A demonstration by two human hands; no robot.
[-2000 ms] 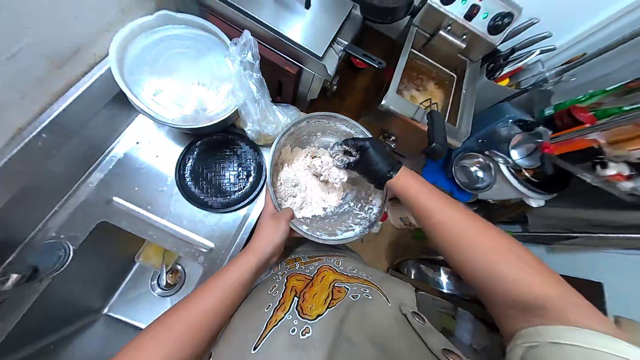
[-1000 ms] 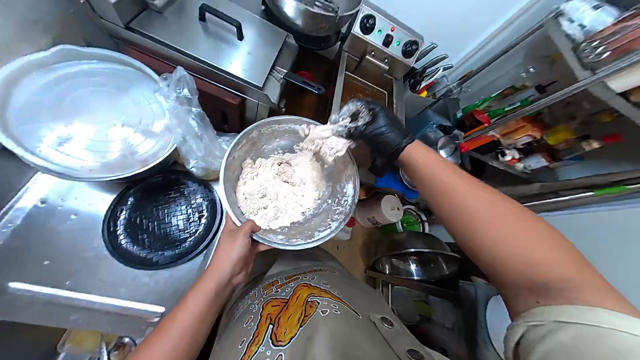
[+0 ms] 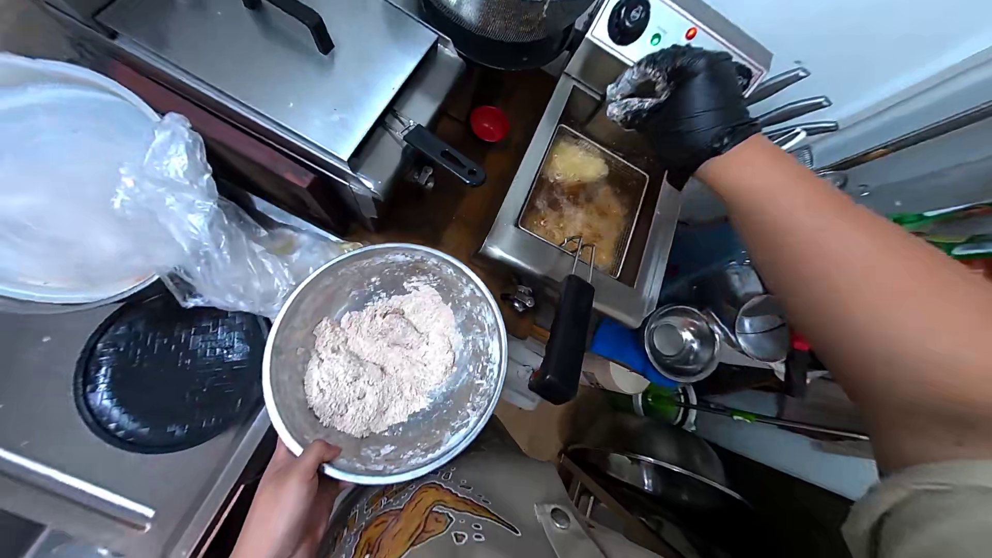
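Observation:
My bare left hand (image 3: 298, 488) grips the lower left rim of a steel mixing bowl (image 3: 480, 372), thumb over the edge. Flour-like coating (image 3: 380, 360) lies heaped in the bowl, with powder smeared up its wall. My right hand (image 3: 682, 105), in a black glove caked with wet flour around the fingers, is above the far end of a deep fryer (image 3: 504, 232), near its knobs. Its fingers are curled; whether they hold anything does not show. In the fryer basket (image 3: 643, 209), a pale battered piece (image 3: 577, 164) floats in bubbling oil. The basket's black handle (image 3: 566, 341) points toward me.
A lidded steel appliance (image 3: 294, 70) stands at the upper left. A large pale basin (image 3: 70, 178), a plastic bag (image 3: 225, 240) and a round black woven-pattern tray (image 3: 174, 372) are on the left. Steel cups (image 3: 682, 341), utensils (image 3: 794, 112) and a steel bowl (image 3: 651, 465) lie to the right.
My gloved right hand has moved from the bowl to above the fryer. The floured piece it held over the bowl one second ago is no longer seen there. The view has shifted toward the fryer.

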